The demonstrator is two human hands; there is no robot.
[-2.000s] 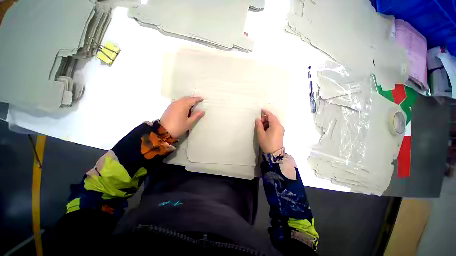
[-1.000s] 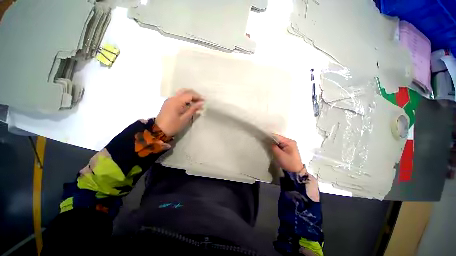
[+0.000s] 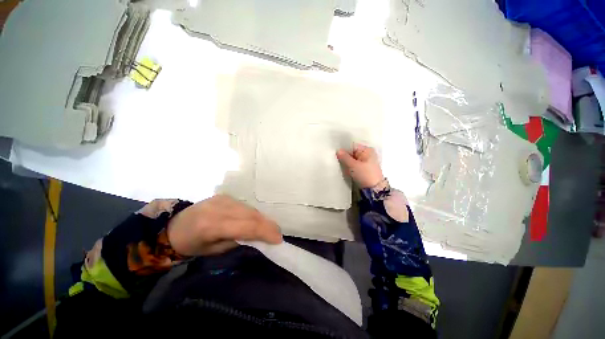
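Observation:
A pale grey panel stack (image 3: 292, 224) lies on the white table in front of my body. A smaller rounded cut panel (image 3: 302, 165) lies on top of it. My left hand (image 3: 222, 228) is raised near my body, off the table's front edge, and holds a pale cut piece (image 3: 318, 278) by its edge. That piece hangs curved over my dark clothing. My right hand (image 3: 362, 165) rests at the right edge of the cut panel, fingers curled; whether it grips an edge cannot be told.
Notched panels (image 3: 46, 66) lie at left beside a yellow-tagged clip (image 3: 144, 71); more panels (image 3: 265, 30) lie at the top. At right are a pen (image 3: 418, 122), clear plastic bag (image 3: 471, 159), tape roll (image 3: 531, 168), pink bundle (image 3: 552, 76) and blue bin (image 3: 564, 26).
My left hand has moved from the stack down towards my body with a piece in it. My right hand has let go of the lifted edge and moved up and left onto the panel.

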